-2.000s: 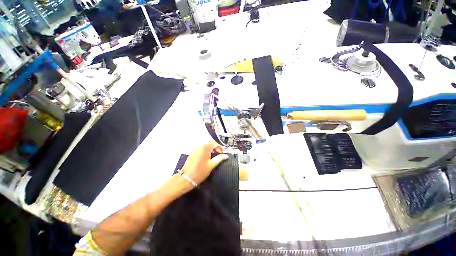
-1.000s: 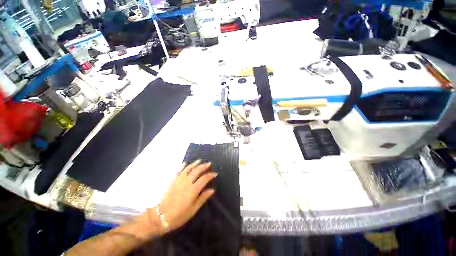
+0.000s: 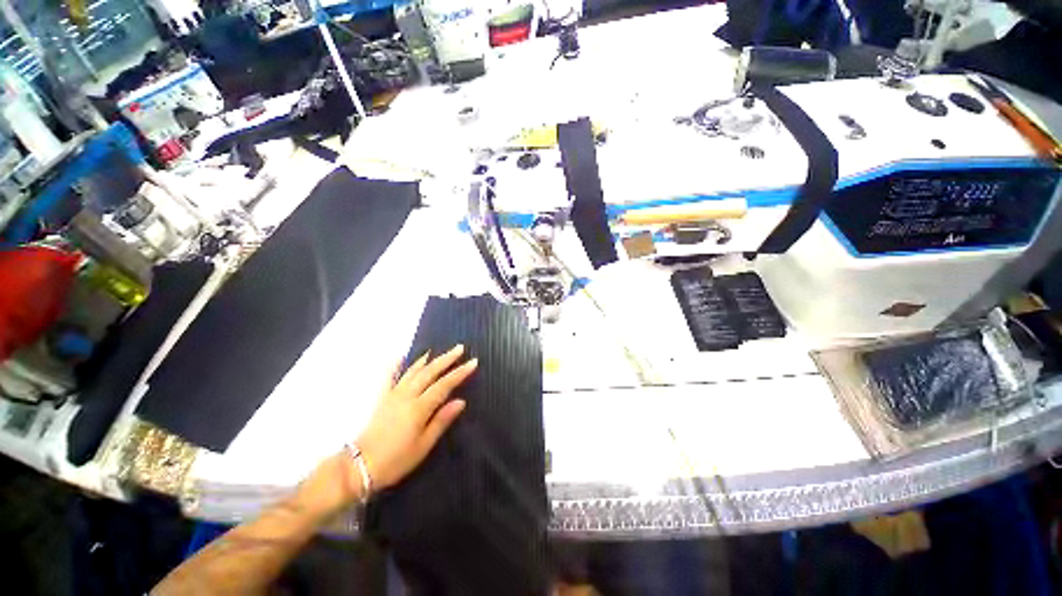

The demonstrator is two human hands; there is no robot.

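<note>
A black garment panel with fine pale stripes (image 3: 495, 431) lies on the white table and hangs over its front edge. Its far end is by the presser foot and needle (image 3: 535, 317) of the lockstitch machine (image 3: 699, 175). My left hand (image 3: 417, 421) lies flat on the panel's left side, fingers spread, not gripping it. My right hand is not clearly in view; a small blurred skin-coloured patch shows at the bottom edge below the table. Stacked black cut panels (image 3: 285, 309) lie left of the needle.
Black labels (image 3: 730, 309) lie on the bed right of the needle. A clear plastic bag with dark contents (image 3: 932, 378) lies at the right. A narrow dark piece (image 3: 137, 361) and a red plastic bag (image 3: 33, 297) are far left. Black strips (image 3: 586, 192) drape over the machine head.
My left hand has gone from the panel's end near the needle to lying flat farther back on it, fingers spread. The view has shifted, showing more of the machine's right end.
</note>
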